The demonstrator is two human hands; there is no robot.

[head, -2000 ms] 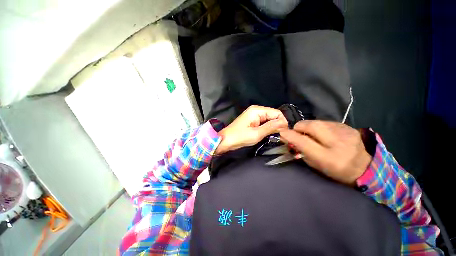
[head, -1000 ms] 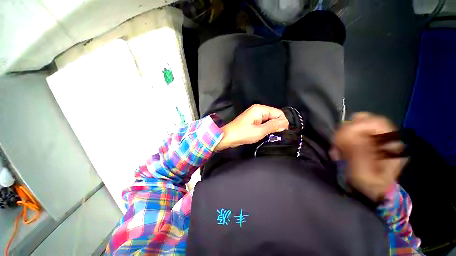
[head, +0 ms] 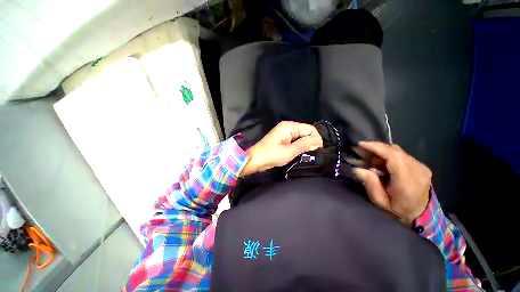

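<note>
The small black fabric piece [head: 326, 158] lies on the aproned lap. It has black-and-white speckled trim [head: 338, 154] along its right edge and a small shiny piece [head: 308, 158] near its left part. My left hand [head: 280, 149] pinches its upper left part between thumb and fingers; the fingers hide some fabric. My right hand [head: 396, 179] is just right of the trim, thumb and index finger apart. Its fingertips are slightly blurred, and I see no tool in it.
White boards with green marks [head: 186, 94] stand at left beside my legs, below a white cloth-covered surface [head: 85, 40]. An orange cord [head: 41, 246] lies at lower left. A pale thread [head: 389, 128] is at the right thigh. A blue item [head: 496, 85] is at far right.
The scissors seen in my right hand two seconds ago are no longer visible. That hand swung out right, blurred, and is now back near the black piece. My left hand keeps its pinch.
</note>
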